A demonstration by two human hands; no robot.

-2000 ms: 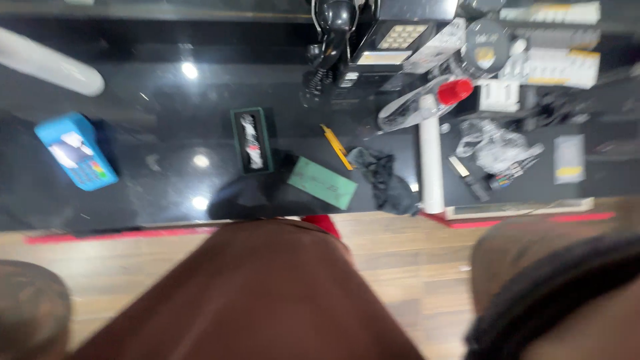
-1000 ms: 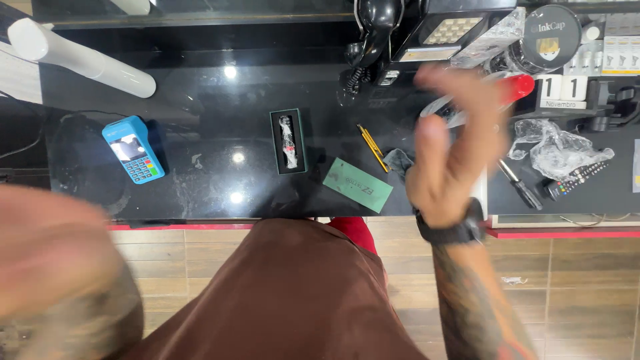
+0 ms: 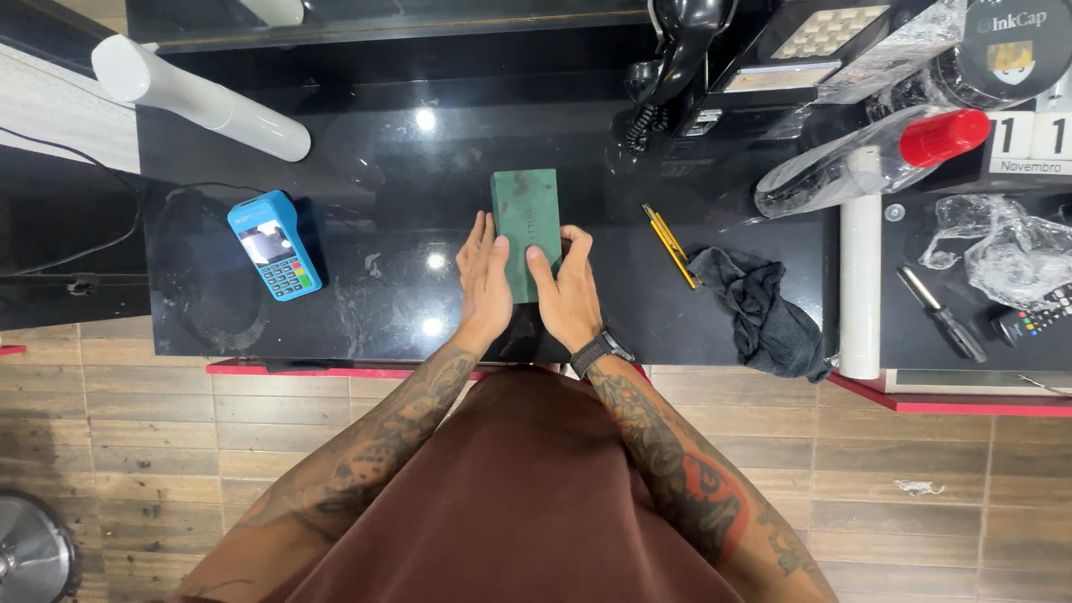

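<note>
A closed green box [image 3: 526, 218] with printed lettering lies lengthwise between my two hands, over the black glossy counter. My left hand [image 3: 486, 280] is along its left side, thumb near the edge. My right hand [image 3: 568, 285] grips the right side, its thumb on the lid and its fingers around the far edge. The box's underside and what it contains are hidden. Right of the box are yellow pencils [image 3: 668, 244], touching or close to a crumpled black cloth [image 3: 758, 310]. A blue card terminal [image 3: 275, 245] lies to the left.
A white cylindrical device [image 3: 201, 105] lies at the back left. A black telephone [image 3: 682, 50] stands at the back. At right are a clear bottle with a red cap [image 3: 945, 138], a white roll [image 3: 860, 285], a screwdriver [image 3: 942, 314], a remote control [image 3: 1038, 316] and crumpled plastic wrap [image 3: 997, 243].
Both hands have come together around the green box. Earlier the box lay open, its lid beside it on the counter; now the lid is on it.
</note>
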